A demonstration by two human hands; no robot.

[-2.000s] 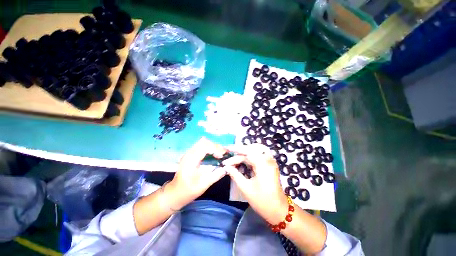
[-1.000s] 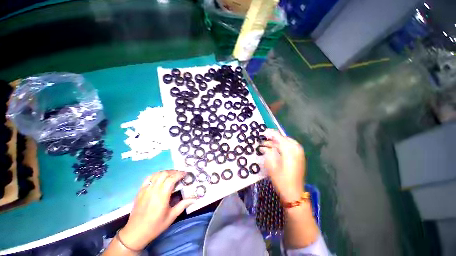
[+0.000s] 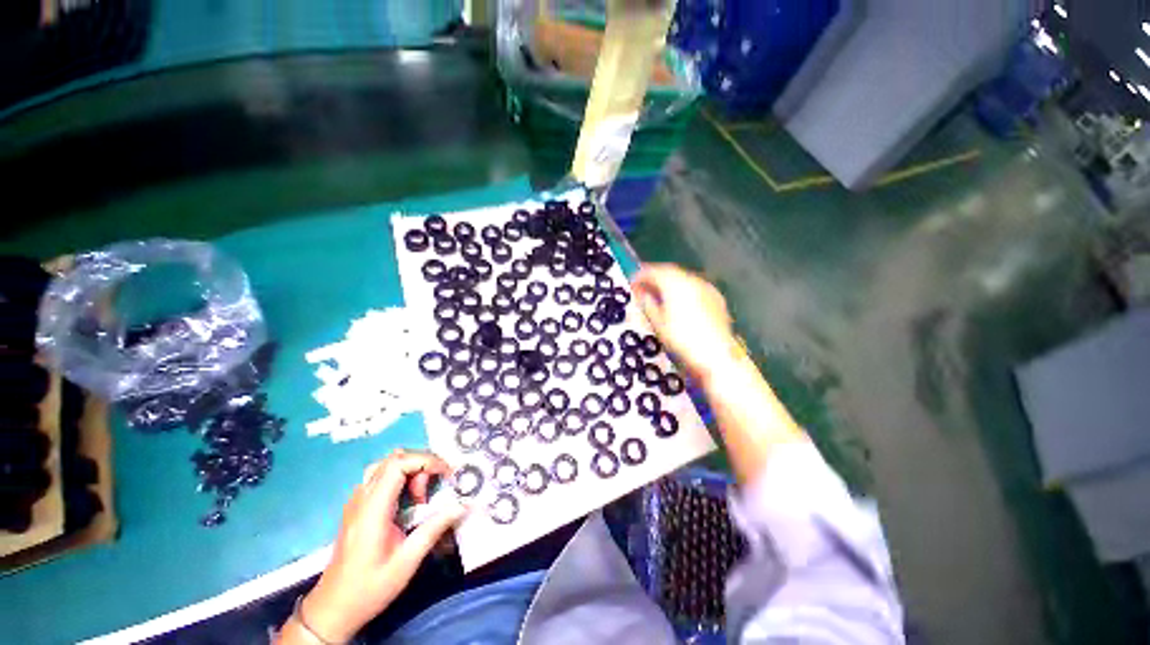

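Many black rings [image 3: 565,468] lie spread over the white board [image 3: 530,527], densest at its far right corner. My right hand [image 3: 681,315] is at the board's right edge; its fingertips are curled there and I cannot tell whether they grip the board. My left hand [image 3: 404,514] is at the board's near left corner, thumb and fingers curled around a gap, with the thumb tip by the corner. Whether it holds anything is unclear. A loose pile of small white parts [image 3: 363,376] lies against the board's left side.
A crumpled clear bag [image 3: 151,315] and small black parts [image 3: 237,456] lie left of the white pile. A brown board [image 3: 101,473] with black cylinders is at the far left. A blue crate [image 3: 694,542] of dark parts stands below the bench; a yellowish post [image 3: 618,95] rises behind.
The hands parted from working together over the bench and went to the board's sides. The right hand has since moved farther up the right edge. The view has swung right.
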